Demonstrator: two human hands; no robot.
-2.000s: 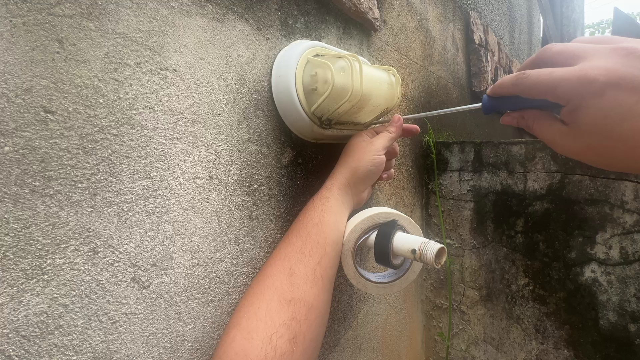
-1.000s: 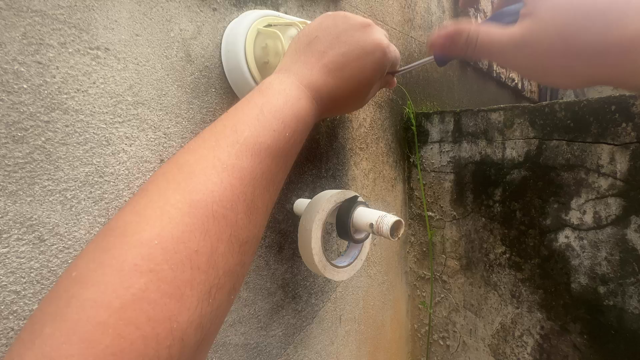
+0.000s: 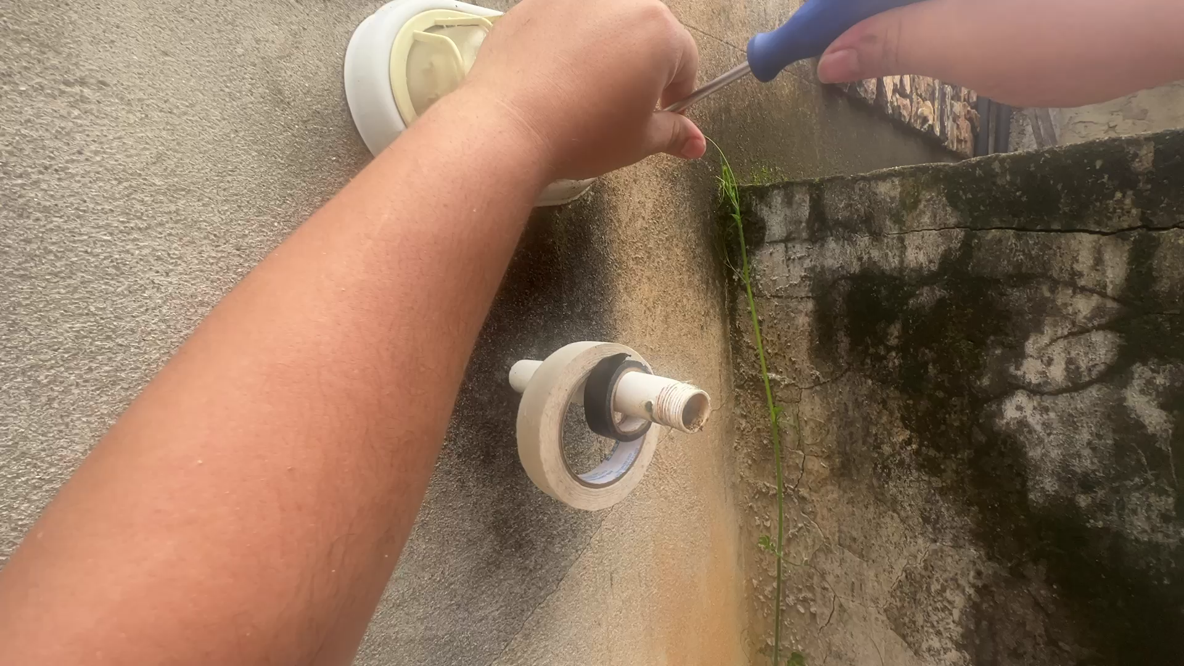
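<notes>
On the rough wall, an oval bulkhead light (image 3: 375, 79) with a white base and a yellowed caged cover is partly hidden by my left hand (image 3: 592, 88). My left hand's fingers are bent around the metal shaft of a screwdriver (image 3: 717, 88); the tool's tip is hidden, as is whatever else the fingers may hold. At the upper right, my right hand (image 3: 980, 51) grips the blue handle, partly cut off by the frame's top edge. The shaft slants down and left from the handle.
Below the light, a white threaded pipe (image 3: 647, 398) juts from the wall, carrying a cream tape roll (image 3: 546, 435) and a smaller black tape roll (image 3: 601, 398). A thin green plant (image 3: 766, 370) hangs along the corner, beside a stained, cracked wall (image 3: 925, 388).
Two seconds ago my left hand was at the light's lower right edge; it now covers much of the light's front. The screwdriver has turned from nearly level to slanting. The view has shifted.
</notes>
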